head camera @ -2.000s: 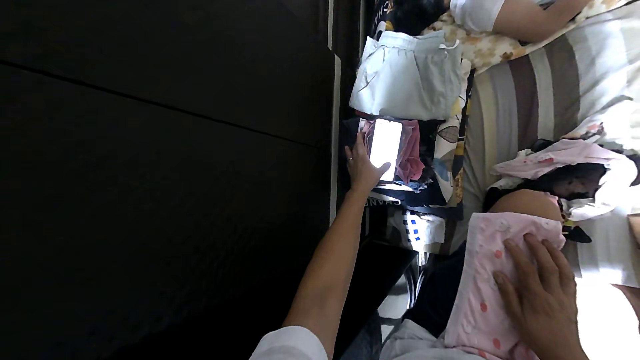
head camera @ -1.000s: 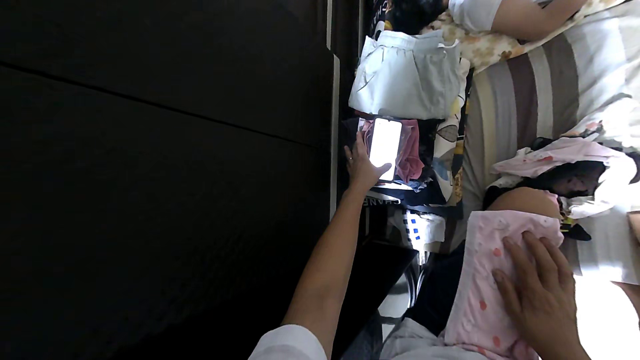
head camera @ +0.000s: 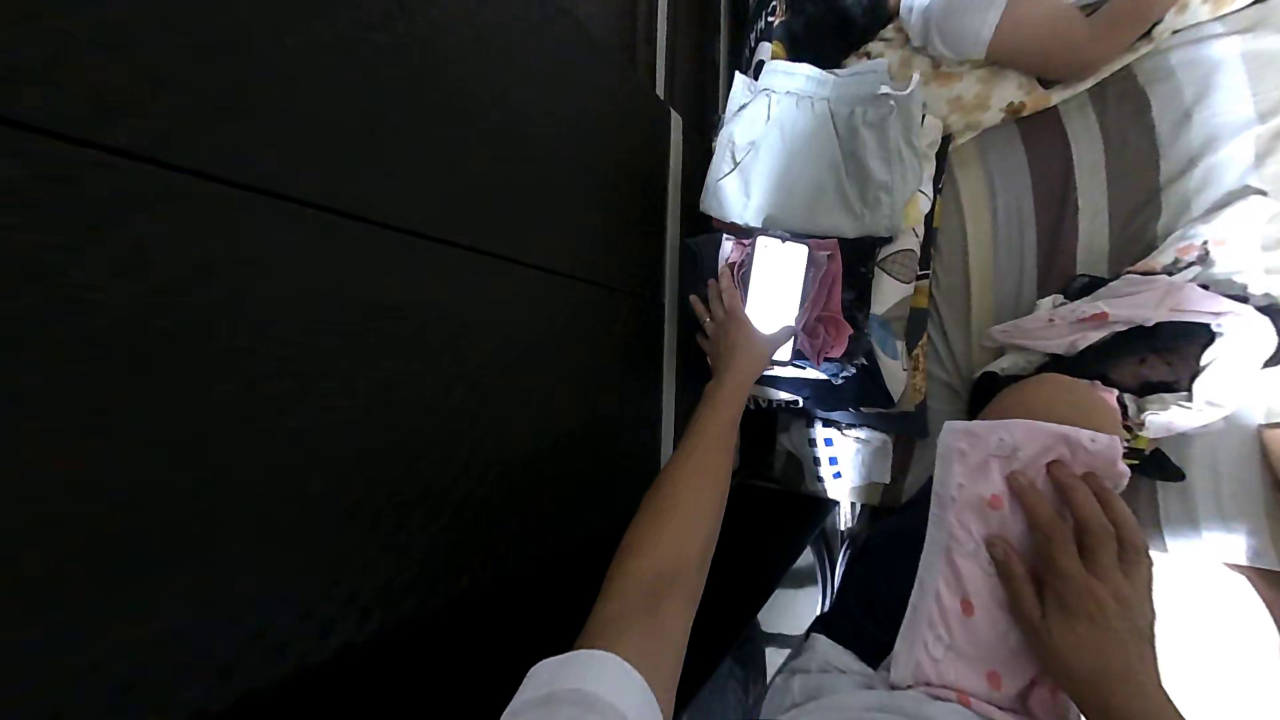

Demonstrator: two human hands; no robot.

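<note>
My left hand (head camera: 735,335) reaches out and rests at the lower left side of a smartphone (head camera: 778,285) with a bright white screen, its thumb over the lower edge. The phone lies on dark red folded cloth (head camera: 826,320) on a pile of dark clothes. Whether the fingers grip the phone is unclear. My right hand (head camera: 1085,580) lies flat, fingers a little apart, on a pink cloth garment with red spots (head camera: 965,540) spread over my thigh. Pale grey drawstring shorts (head camera: 815,150) lie folded just beyond the phone.
A dark panel (head camera: 330,350) fills the left side. At the right is a bed with a striped sheet (head camera: 1060,190), with loose pink, white and black clothes (head camera: 1150,310) on it. Another person's arm (head camera: 1060,40) rests at the top. A white cloth with blue squares (head camera: 850,455) sits below the pile.
</note>
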